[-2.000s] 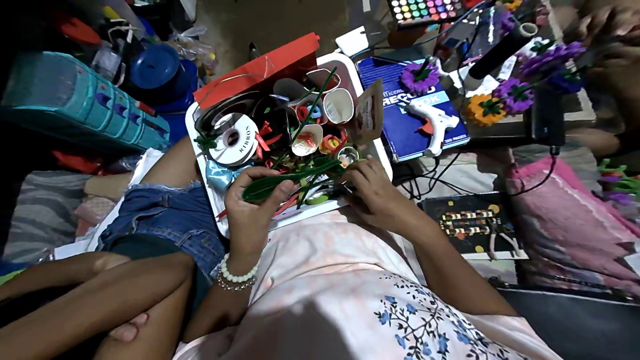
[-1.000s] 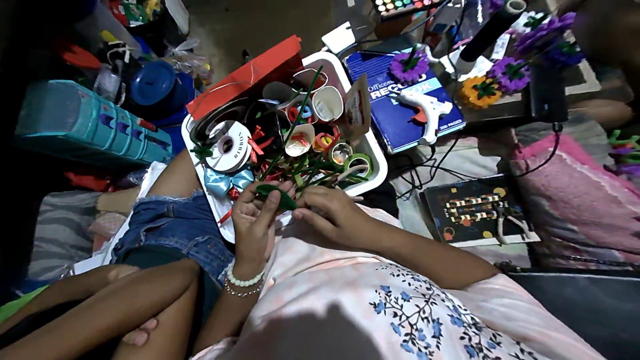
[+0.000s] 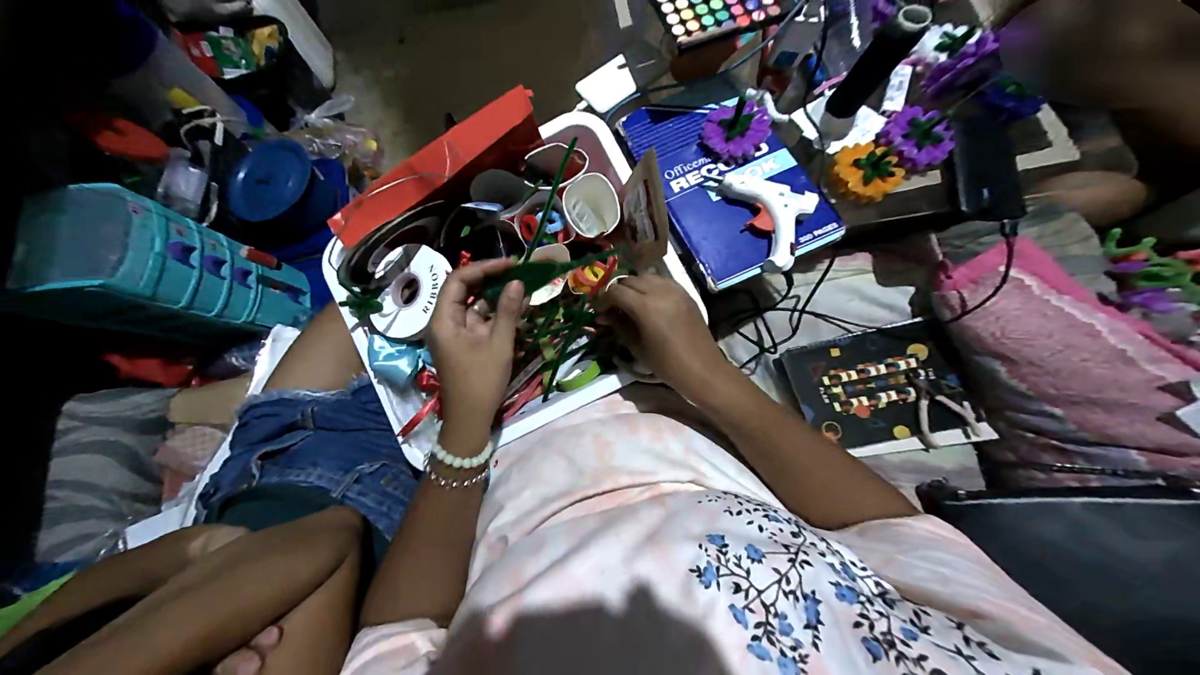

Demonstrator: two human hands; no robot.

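My left hand (image 3: 476, 319) holds a dark green leaf-shaped piece (image 3: 532, 274) between thumb and fingers, above a white tray (image 3: 692, 298) of craft supplies. To its right, my right hand (image 3: 649, 314) has its fingers bent together near the thin green tip; whether it grips that tip cannot be made out. Under and around both hands lie green stems (image 3: 562, 349), a ribbon spool (image 3: 410, 292), cardboard tubes (image 3: 592, 204), a light green tape roll (image 3: 578, 376) and a light blue ribbon bow (image 3: 394, 358).
Right of the tray, a white glue gun (image 3: 778, 211) rests on a blue record book (image 3: 717, 253), near purple and orange flowers (image 3: 867, 172). Cables (image 3: 792, 309) run beside it. Pliers (image 3: 937, 412) lie on a dark board (image 3: 806, 375). A teal drawer box (image 3: 141, 248) and another person's legs (image 3: 272, 572) are at left.
My hands, close together over the green piece one second ago, are now farther apart. My right hand has moved right, and more of the green piece shows.
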